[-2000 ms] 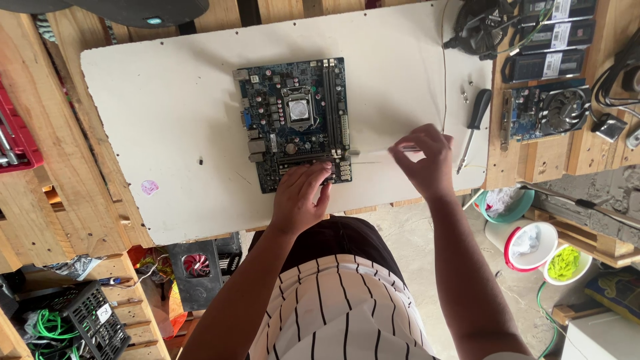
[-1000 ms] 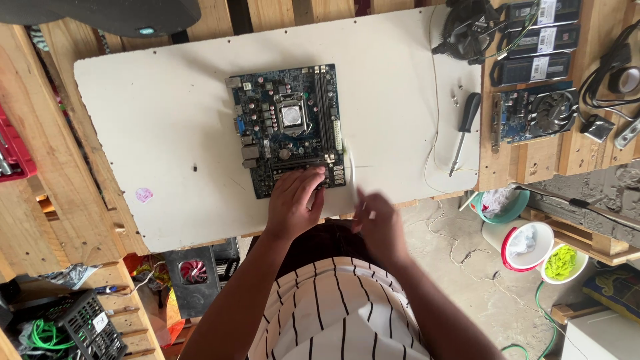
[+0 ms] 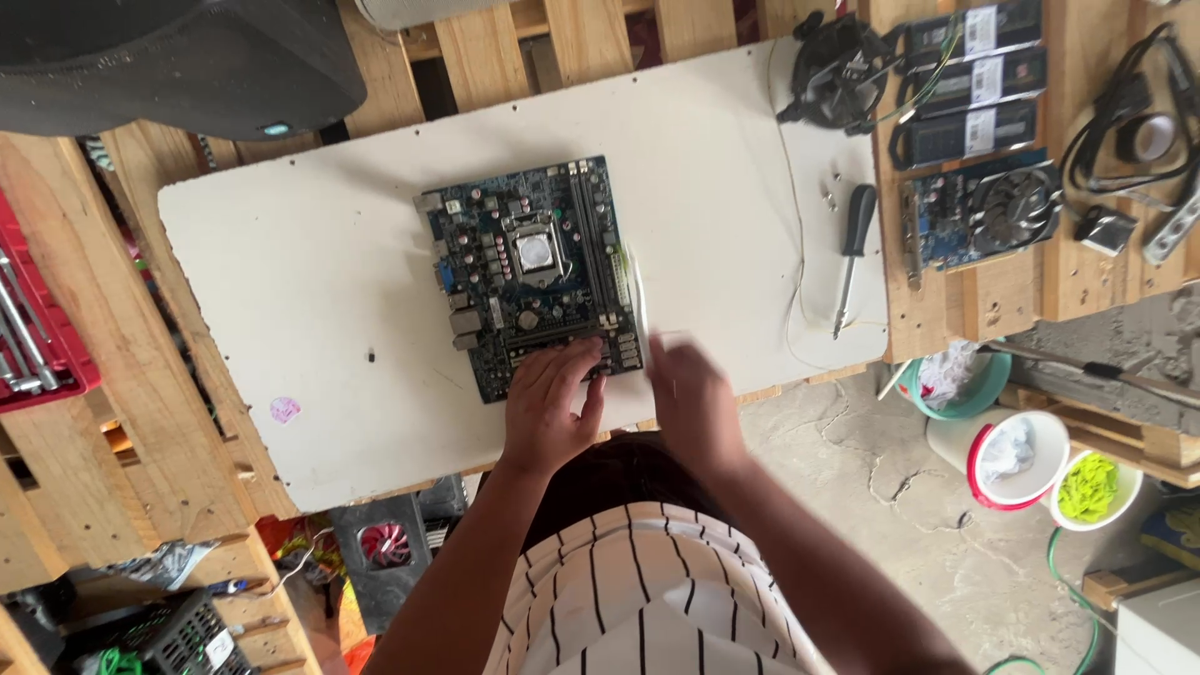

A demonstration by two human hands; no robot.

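Observation:
A dark blue computer motherboard (image 3: pixel 548 272) lies on a white board, its processor (image 3: pixel 535 251) uncovered in the socket. My left hand (image 3: pixel 553 403) holds the motherboard's near edge, its fingers over the expansion slots and its thumb by the edge. Just right of the near right corner is my right hand (image 3: pixel 694 398), blurred, its fingers closed on a thin white tool (image 3: pixel 640 300). This tool stretches away along the motherboard's right edge, beside the memory slots; its kind and tip are unclear.
The white board (image 3: pixel 731 187) also bears a screwdriver (image 3: pixel 854 244), small screws (image 3: pixel 829 199), a thin pale cord and a small black piece (image 3: pixel 371 356). A CPU cooler (image 3: pixel 837 73) overlaps its far right corner. Memory modules (image 3: pixel 975 84) and a graphics card (image 3: pixel 984 211) lie on the wooden pallet table.
My right hand has come left from the open board area to the motherboard's near right corner. My left hand has stayed on the motherboard's near edge.

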